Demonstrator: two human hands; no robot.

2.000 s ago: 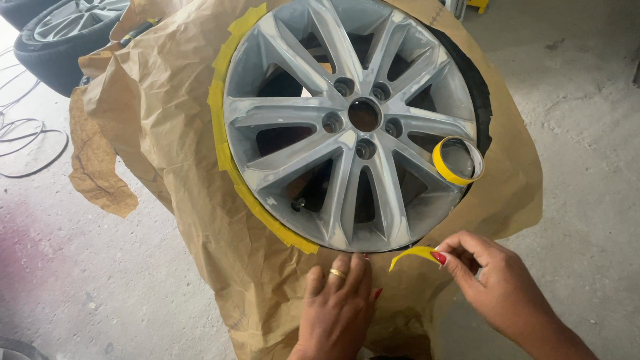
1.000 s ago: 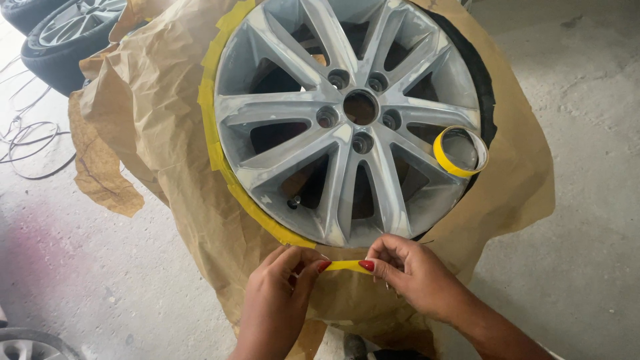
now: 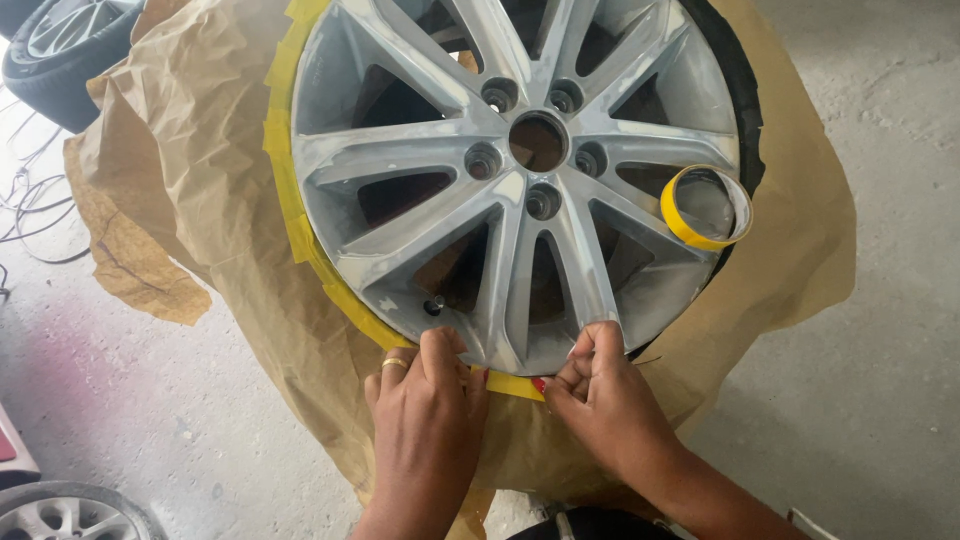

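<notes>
A grey alloy wheel rim (image 3: 512,142) with sanded patches lies face up, brown masking paper (image 3: 247,225) around it. Overlapping yellow masking tape (image 3: 289,187) lines its left and lower left edge. At the bottom edge, my left hand (image 3: 431,405) and my right hand (image 3: 600,390) pinch the two ends of a short strip of yellow tape (image 3: 516,384), which lies along the rim's lip over the paper. On the lower right spoke rests a roll of yellow masking tape (image 3: 681,219). Dark tyre rubber (image 3: 739,97) shows along the right edge.
Another wheel with its tyre (image 3: 56,82) stands on the concrete floor (image 3: 900,300) at upper left, near a loosely coiled cable (image 3: 37,217). A further wheel (image 3: 71,514) is at the lower left corner, below part of a red and white object (image 3: 11,450).
The tape strip hung from my right hand at first; both hands then held it stretched just below the rim. Now it lies against the rim's bottom edge. The view has moved closer.
</notes>
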